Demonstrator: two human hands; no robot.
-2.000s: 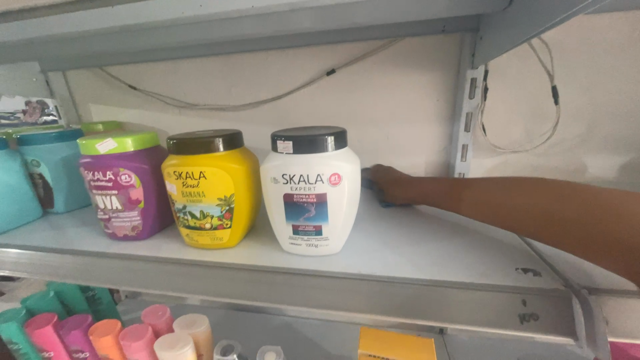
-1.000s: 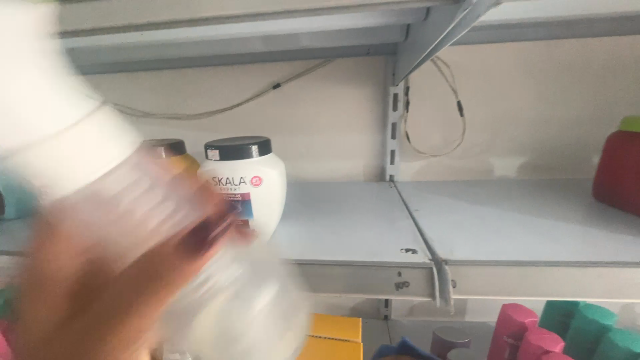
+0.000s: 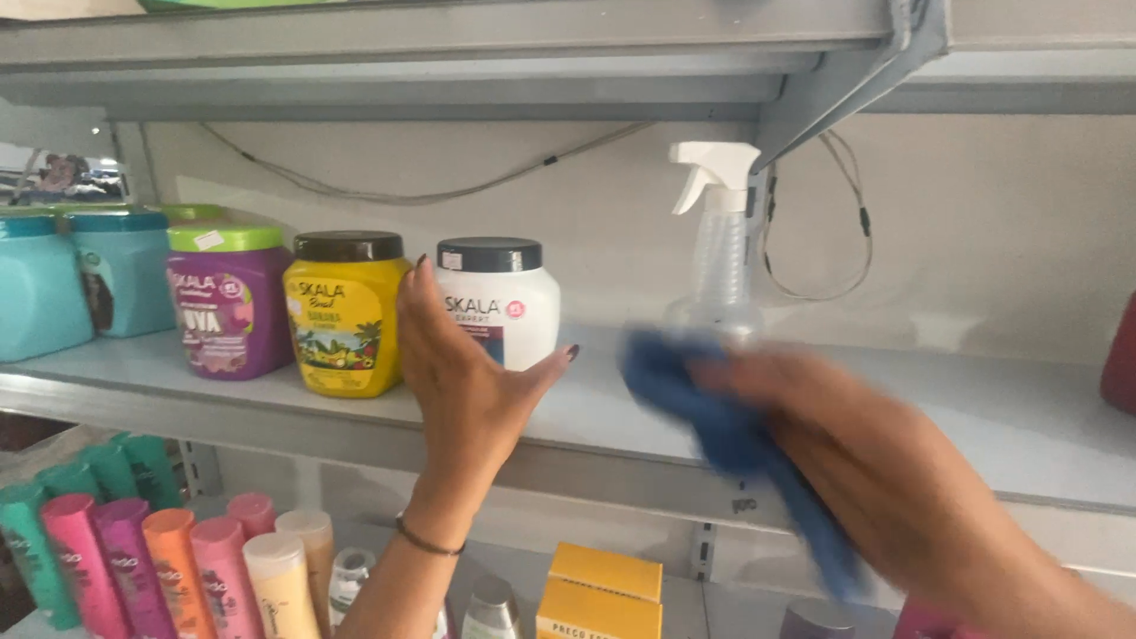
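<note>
My left hand (image 3: 466, 373) is spread in front of the white Skala jar (image 3: 524, 306) with a black lid, fingers at its left side and thumb near its right; whether it touches the jar is unclear. A yellow Skala jar (image 3: 346, 319) stands just left of that hand, and a purple jar with a green lid (image 3: 229, 302) beyond it. My right hand (image 3: 825, 426), blurred, holds a blue cloth (image 3: 745, 426) above the shelf. Behind the cloth, a clear spray bottle with a white trigger (image 3: 719, 240) stands upright on the shelf, its base partly hidden.
Turquoise jars (image 3: 124, 271) stand at the shelf's left end. An upper shelf (image 3: 444, 40) and its bracket (image 3: 852, 75) hang overhead. Colourful bottles (image 3: 177, 568) and yellow boxes (image 3: 599, 595) sit on the shelf below. A cable (image 3: 426, 197) runs along the back wall. A red container (image 3: 1121, 355) is at far right.
One second ago a hand was at the blurred clear bottle in the left foreground; now the spray bottle stands on the shelf. My left hand has come to the white jar, and the blue cloth is in view.
</note>
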